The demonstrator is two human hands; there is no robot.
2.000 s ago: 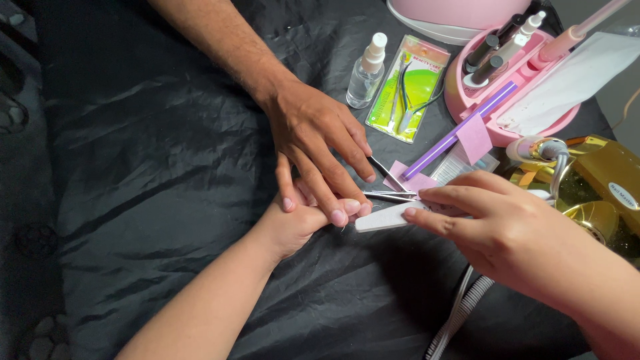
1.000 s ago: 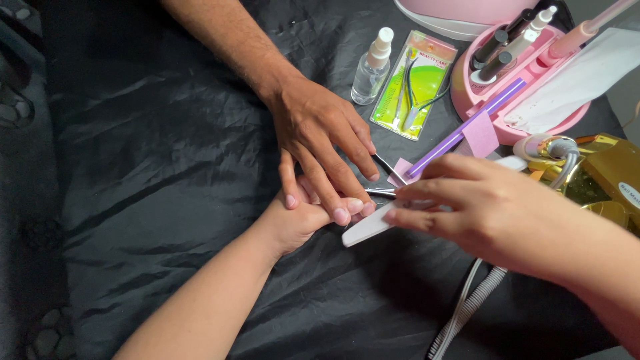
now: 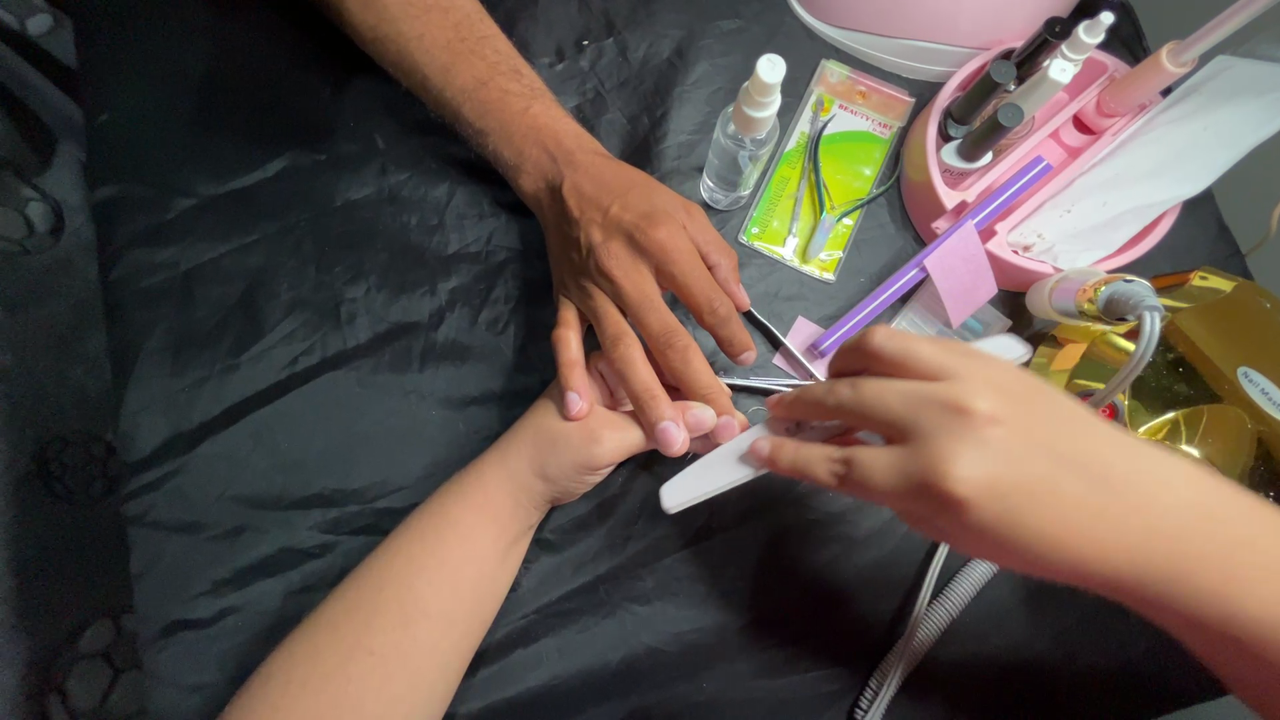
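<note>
My left hand (image 3: 590, 440) comes from the lower left and holds the fingers of another person's hand (image 3: 640, 250), which lies palm down over it. Between the fingers and thumb of my right hand (image 3: 930, 430) is a white nail file (image 3: 708, 482), its free end pointing to the lower left, close to the person's fingertips. Metal tools (image 3: 765, 383) and a thin dark-handled tool (image 3: 780, 340) lie just beyond the file, partly hidden by my right hand.
A clear spray bottle (image 3: 740, 140), packaged cuticle nippers (image 3: 830, 180) and a purple stick (image 3: 930, 255) lie farther back. A pink organizer (image 3: 920, 200) holds several bottles. At the right are a gold machine (image 3: 1200, 340), a handpiece (image 3: 1070, 296) and a coiled cable (image 3: 925, 625).
My right hand with the file has shifted; the file's free end sits a bit lower and more to the left than two seconds ago. My left hand keeps its hold.
</note>
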